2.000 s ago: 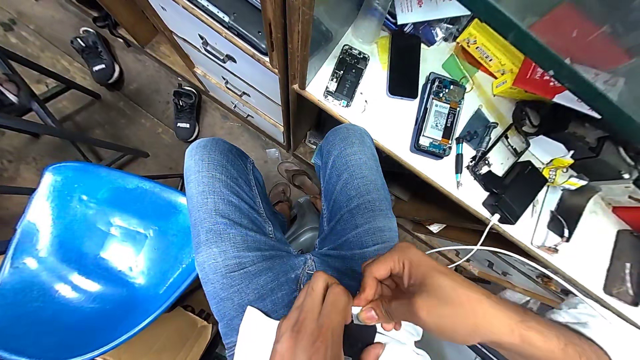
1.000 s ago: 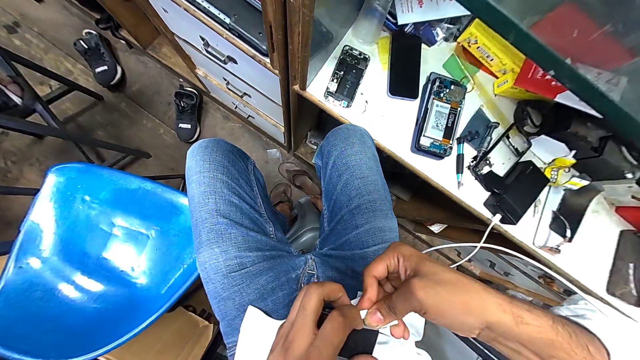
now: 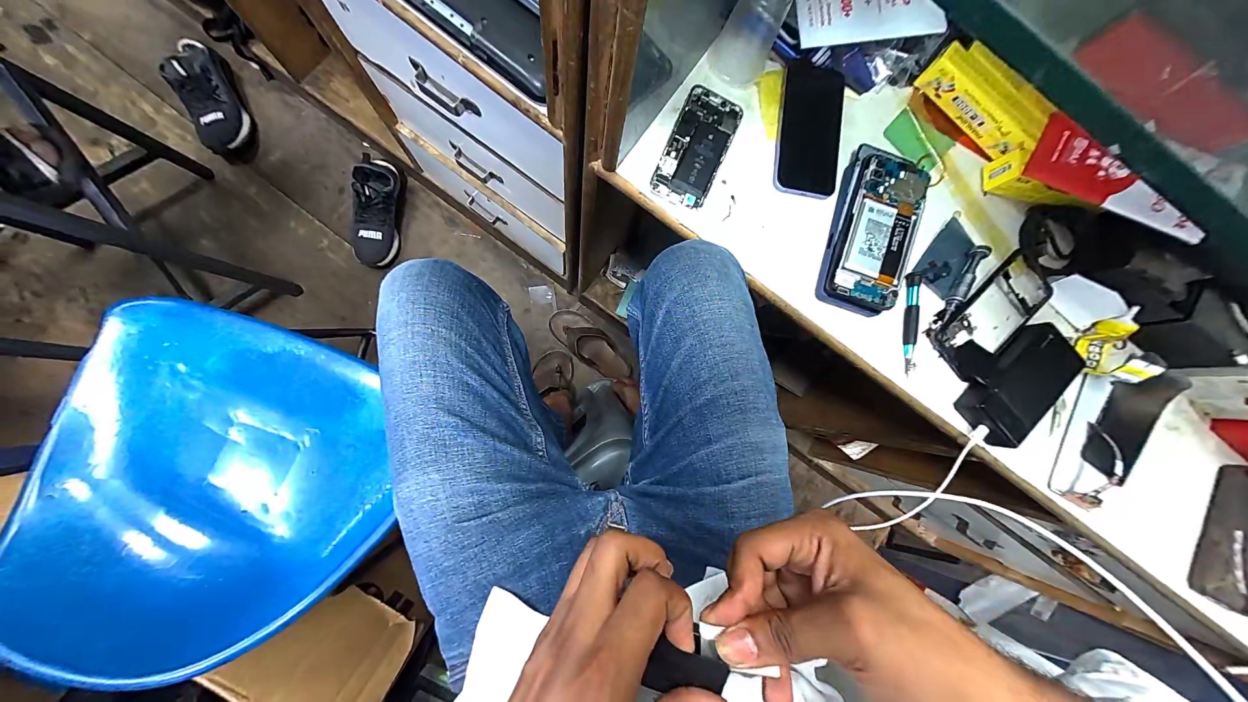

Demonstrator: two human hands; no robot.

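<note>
Low in the view, over my lap, both hands meet at a white cloth or sheet [image 3: 502, 643]. My left hand [image 3: 624, 619] has bent fingers on a small black item [image 3: 682, 668], whose kind I cannot tell. Thumb and forefinger of my right hand [image 3: 799, 604] pinch a white edge beside it. On the white worktop [image 3: 770, 239] lie an opened phone [image 3: 697, 146], a dark-screened phone [image 3: 810, 129], another opened phone with its battery showing [image 3: 875, 234] and a small screwdriver [image 3: 911, 317].
A black power adapter [image 3: 1024, 382] with a white cable [image 3: 1053, 531] sits on the worktop near yellow boxes [image 3: 980, 102]. A blue plastic chair [image 3: 195, 487] stands at the left, above a cardboard box [image 3: 317, 643]. Drawers [image 3: 468, 127] and black shoes [image 3: 376, 213] are ahead.
The fingers of both hands have shifted slightly around the white material. The phones and tools on the worktop have stayed in place.
</note>
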